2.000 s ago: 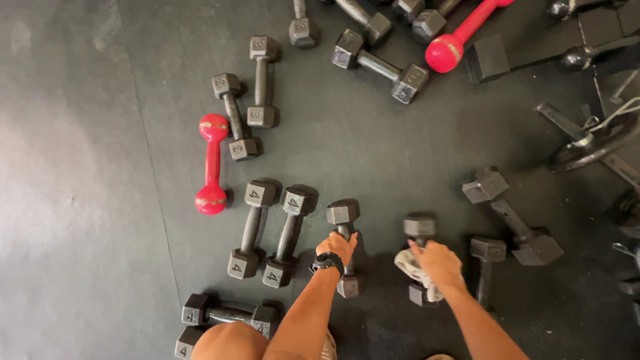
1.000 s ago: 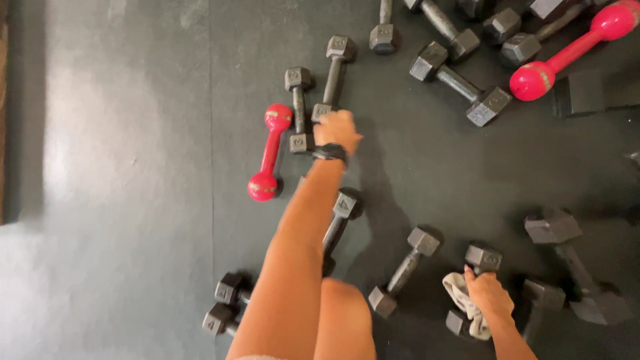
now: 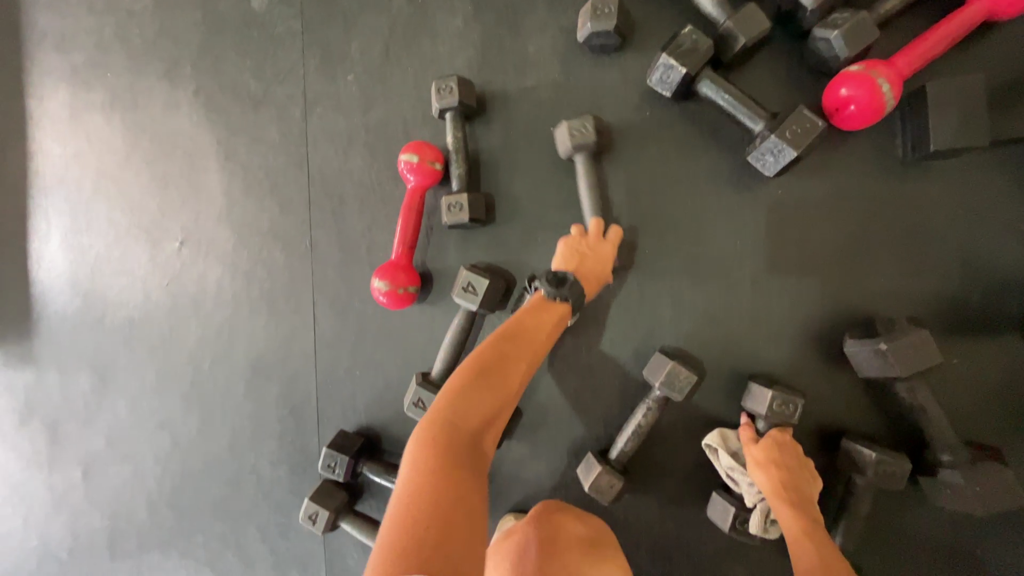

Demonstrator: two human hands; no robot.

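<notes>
My left hand (image 3: pixel 590 254), with a black watch at the wrist, is on the lower end of a grey hex dumbbell (image 3: pixel 586 178) on the floor; the hand covers that end, and whether the fingers close round it is hidden. At the lower right my right hand (image 3: pixel 782 470) holds a light cloth (image 3: pixel 730 458) against the handle of another hex dumbbell (image 3: pixel 772 402) marked 3. Between the hands lies a worn hex dumbbell (image 3: pixel 638 426). Left of my left hand are a red dumbbell (image 3: pixel 408 228) and a hex dumbbell marked 3 (image 3: pixel 457 150).
Hex dumbbells marked 4 (image 3: pixel 453 344) lie beside and left of my left forearm. Several more, with a second red dumbbell (image 3: pixel 904 64), lie at the upper right. Larger dark dumbbells (image 3: pixel 892 350) are at the right. My bare knee (image 3: pixel 556 540) shows at the bottom edge.
My left hand was on a dumbbell near my right hand, then reached up to one beside the dumbbell marked 3. That one now lies farther from its neighbour. The right hand stays with the cloth.
</notes>
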